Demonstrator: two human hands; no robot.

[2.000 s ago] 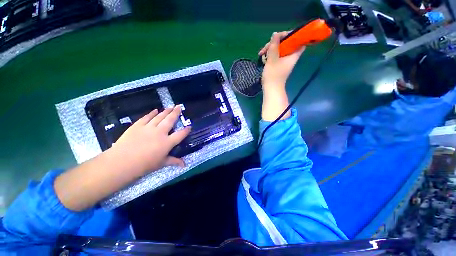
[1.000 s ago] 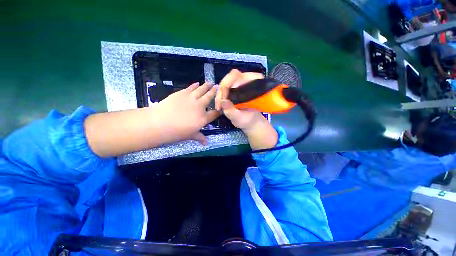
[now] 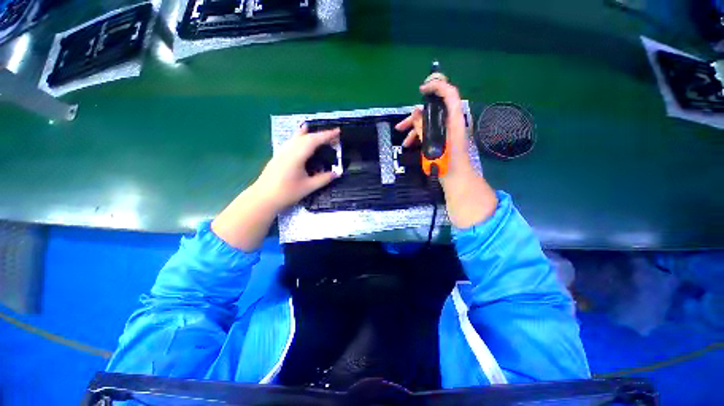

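Observation:
The black housing point(image 3: 361, 170) lies flat on a silvery foam sheet point(image 3: 325, 227) on the green worktop. My left hand point(image 3: 295, 168) is at the housing's left part, thumb and fingers spread around a white bracket point(image 3: 338, 156); whether it grips the housing is hidden. My right hand point(image 3: 448, 131) holds the orange-and-black electric screwdriver point(image 3: 434, 135) over the housing's right end, its bit pointing away from me and its cord hanging towards me. Another white bracket point(image 3: 398, 159) shows right of the grey centre strip point(image 3: 387, 152). The round screw dish point(image 3: 506, 130) sits right of the foam.
More black housings on foam lie at the back left point(image 3: 103, 44), at the back centre-left point(image 3: 242, 17) and at the far right point(image 3: 692, 86). A metal strip point(image 3: 44, 99) crosses the worktop point(image 3: 587, 190) at the left. Blue floor shows below.
My right hand has moved right and turned the screwdriver's bit away from me. My left hand has shifted to the housing's left part, uncovering its middle. The view has swung left, showing more housings.

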